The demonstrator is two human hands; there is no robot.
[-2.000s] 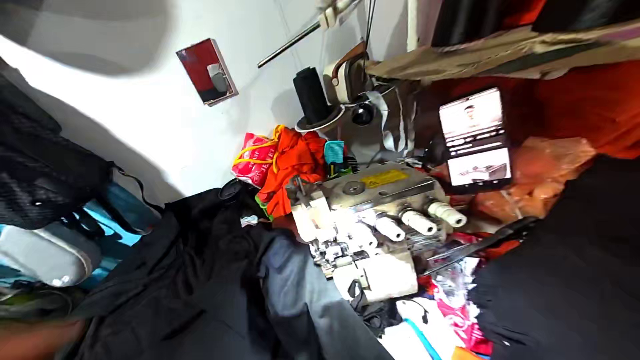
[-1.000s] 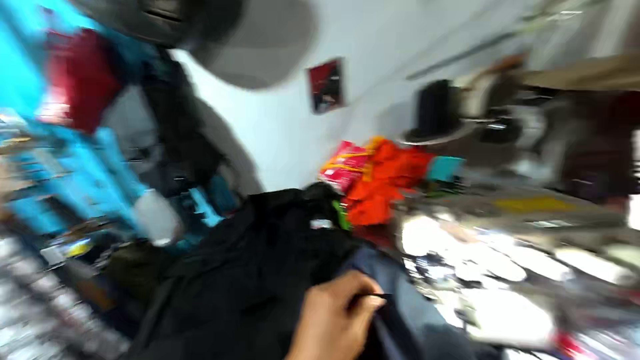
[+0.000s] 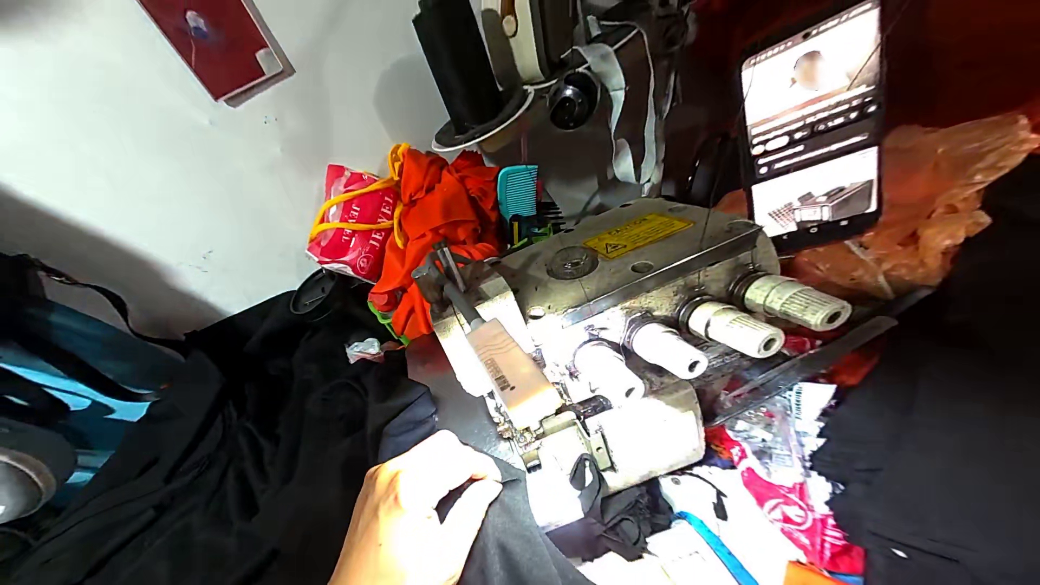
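Note:
My left hand (image 3: 426, 504) is at the lower middle, its thumb and index finger pinching the edge of a dark grey cloth (image 3: 520, 540). This cloth lies at the front left of an overlock sewing machine (image 3: 617, 268), close below its presser foot area. Several white tension knobs (image 3: 727, 327) line the machine's front. A lit, pale needle-side cover (image 3: 512, 370) stands just above the hand. To the left of the hand spreads a heap of black cloth (image 3: 325, 455). My right hand is not in view.
Behind the machine are an orange-red cloth (image 3: 443, 203), a teal comb (image 3: 517, 192) and a black thread cone (image 3: 459, 69). A phone (image 3: 812, 122) with a lit screen stands at the right. Cloth scraps (image 3: 796, 496) lie at the lower right, beside black fabric (image 3: 942, 422).
A blurred hand showed at the lower left two seconds ago; one second ago a hand was over the dark cloth. Now my left hand pinches the cloth edge beside the machine. The view has swung considerably.

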